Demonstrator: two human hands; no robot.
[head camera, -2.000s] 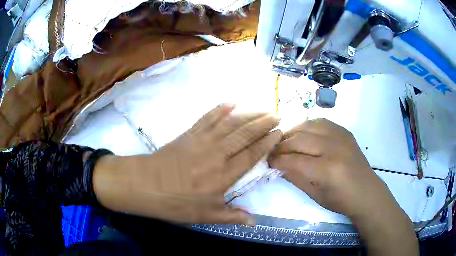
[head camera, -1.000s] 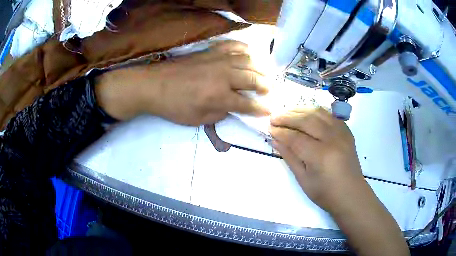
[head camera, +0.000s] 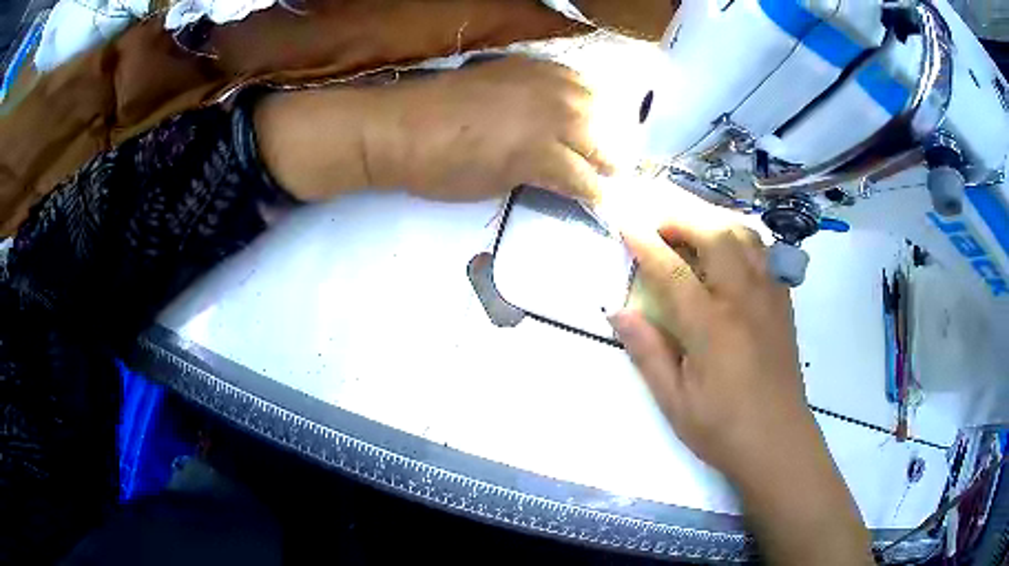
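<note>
The brown garment piece (head camera: 321, 46) lies across the back left of the table, with a pale frayed edge towards me. My left hand (head camera: 487, 130) lies over that edge, its fingertips bent down by the lit sewing area; whether they pinch the cloth is hidden by glare. My right hand (head camera: 708, 321) is on the table below the machine head, fingers bent and thumb apart; what lies under its fingers is washed out. The white sewing machine (head camera: 775, 88) with blue stripe stands above both hands. Its presser foot and needle are not clear.
Slim blue and red tools (head camera: 898, 343) lie right of the machine. A ruler tape (head camera: 443, 486) runs along the table's curved front edge. A dark-edged plate (head camera: 553, 260) and a grey oblong slot are set in the table. A blue crate (head camera: 144, 431) shows at lower left.
The white underside that covered the table has gone from the front. The brown cloth and my left hand have moved up and away. The machine appears further right in the view.
</note>
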